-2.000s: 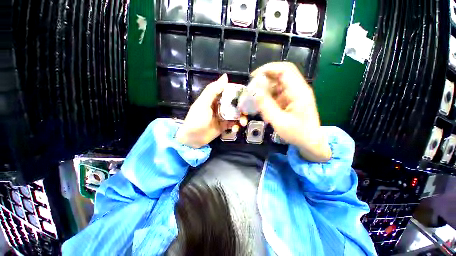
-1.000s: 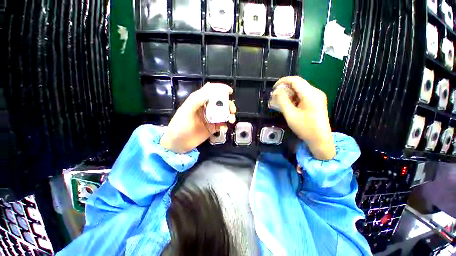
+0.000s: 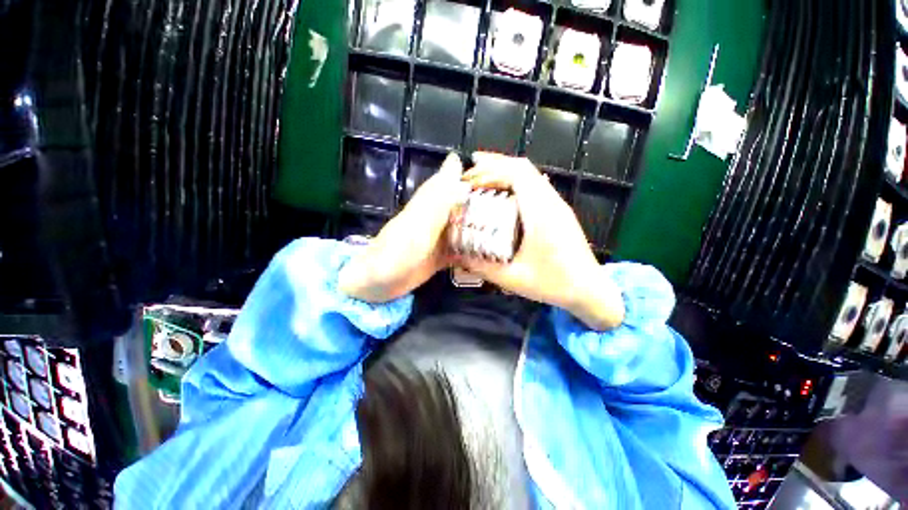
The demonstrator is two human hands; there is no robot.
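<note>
My left hand (image 3: 406, 239) and my right hand (image 3: 546, 234) are together over the near part of the black compartment tray (image 3: 438, 118). Between them they hold a stack of housings (image 3: 485, 225), seen edge-on as pale stripes. One more housing (image 3: 466, 278) shows partly below my hands. In the tray, pale housings with dark round centres, such as this one (image 3: 517, 42), lie in pockets at the upper right. The pockets between them and my hands are empty. My hands cover part of the tray's near rows.
Tall piles of black trays stand at the left (image 3: 189, 129) and right (image 3: 772, 159). A torn white patch (image 3: 719, 122) is on the green surface. Filled side trays show at the far right (image 3: 864, 261) and lower left. A green-framed part (image 3: 174, 346) and equipment with red lights (image 3: 806, 386) are lower down.
My hands were apart with a housing lying face-up in my left hand; now they have closed together around an edge-on stack. The view has shifted, so the tray appears further right.
</note>
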